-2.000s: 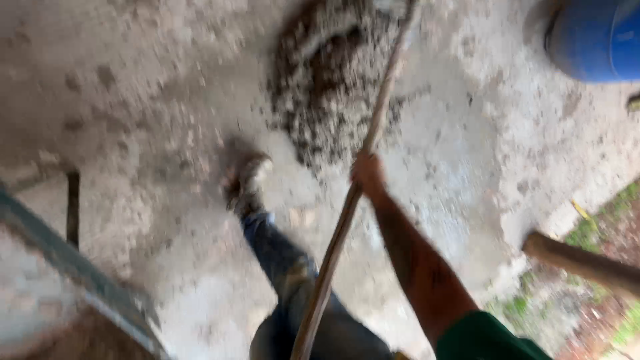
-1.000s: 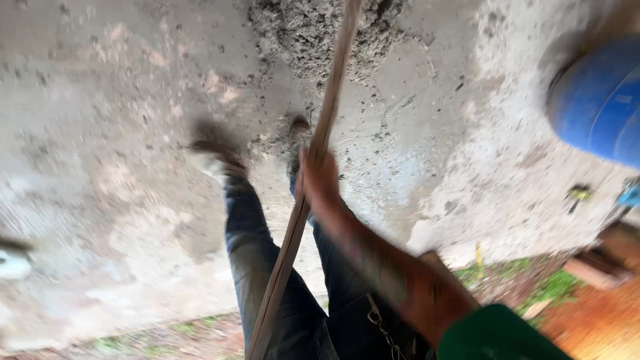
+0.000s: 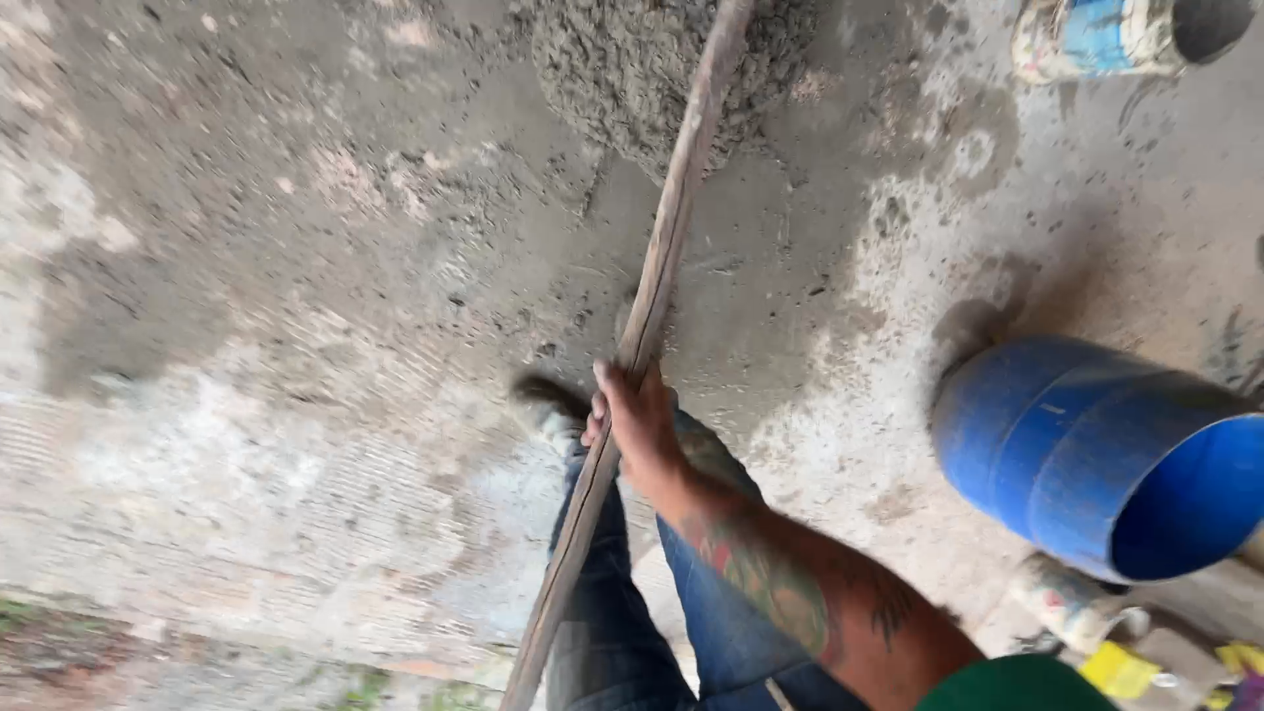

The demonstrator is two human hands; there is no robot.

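Note:
My right hand point(image 3: 637, 420) is closed around a long, cracked wooden pole point(image 3: 676, 197), about midway along its visible length. From the bottom edge the pole slants up and to the right, passing over my jeans and across a heap of wet grey mortar or concrete point(image 3: 632, 79) at the top. Its upper end is outside the view, so what it bears cannot be told. My left hand does not show.
A blue plastic barrel point(image 3: 1057, 444) stands at the right, its open top towards the lower right. A stained bucket point(image 3: 1086, 39) is at the upper right. Another stained container point(image 3: 1066, 597) and yellow items point(image 3: 1119, 671) are at the lower right. Grass point(image 3: 365, 686) borders the concrete floor.
My right hand stays closed on the pole. My feet have shifted on the floor. The view has moved, bringing more of the barrel and a stained bucket into sight.

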